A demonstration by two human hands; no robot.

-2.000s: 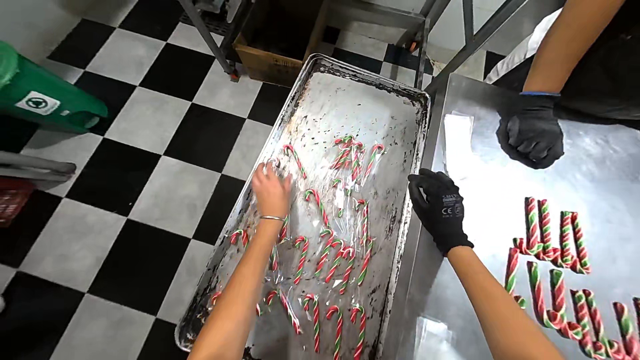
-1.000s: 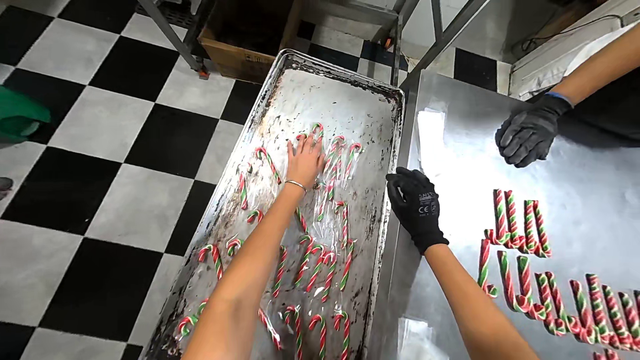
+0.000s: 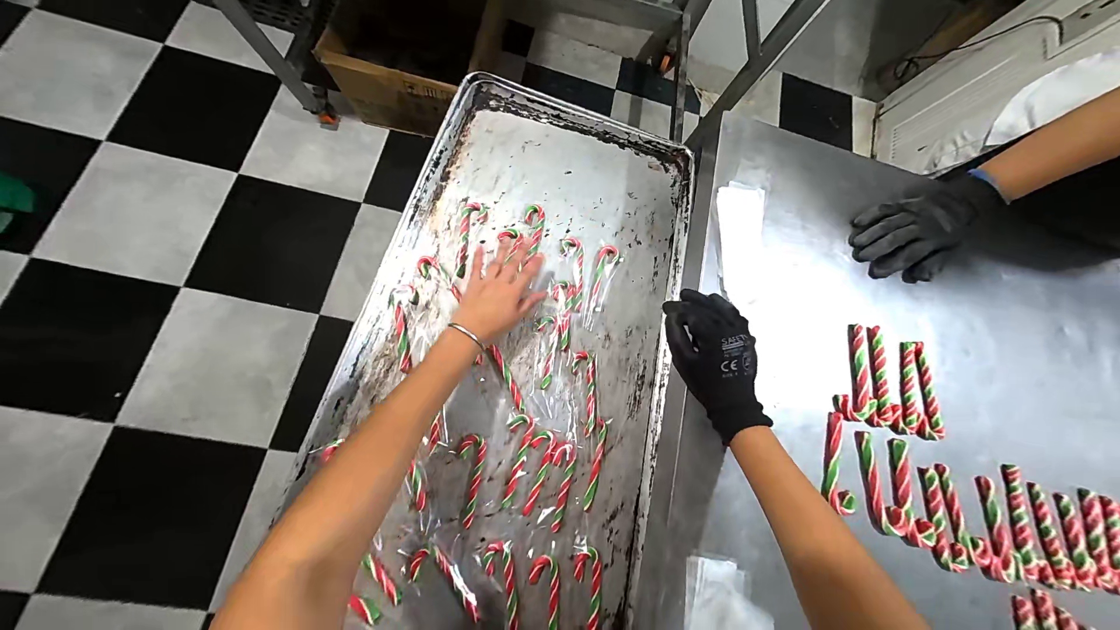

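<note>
My bare left hand (image 3: 500,293), with a bracelet at the wrist, lies spread over red, white and green candy canes in clear wrappers near the upper middle of a worn metal baking tray (image 3: 560,162). Whether its fingers press on a cane is hard to tell. Many wrapped candy canes (image 3: 472,477) are scattered below it. My right hand (image 3: 716,359), in a black glove, rests with bent fingers at the tray's right rim and the edge of a steel table (image 3: 787,280). Thicker striped candy canes (image 3: 901,486) without visible wrappers lie in rows on that table.
A co-worker's black-gloved hand (image 3: 914,227) rests on the table's far side. Clear wrappers lie in stacks near the table edge, one upper (image 3: 740,227) and one lower (image 3: 722,595). A cardboard box (image 3: 394,96) stands beyond the tray on the checkered floor (image 3: 227,350).
My left hand has moved from the tray's left side to farther up among the canes. Several wrapped canes near it lie differently. My right hand stays by the rim.
</note>
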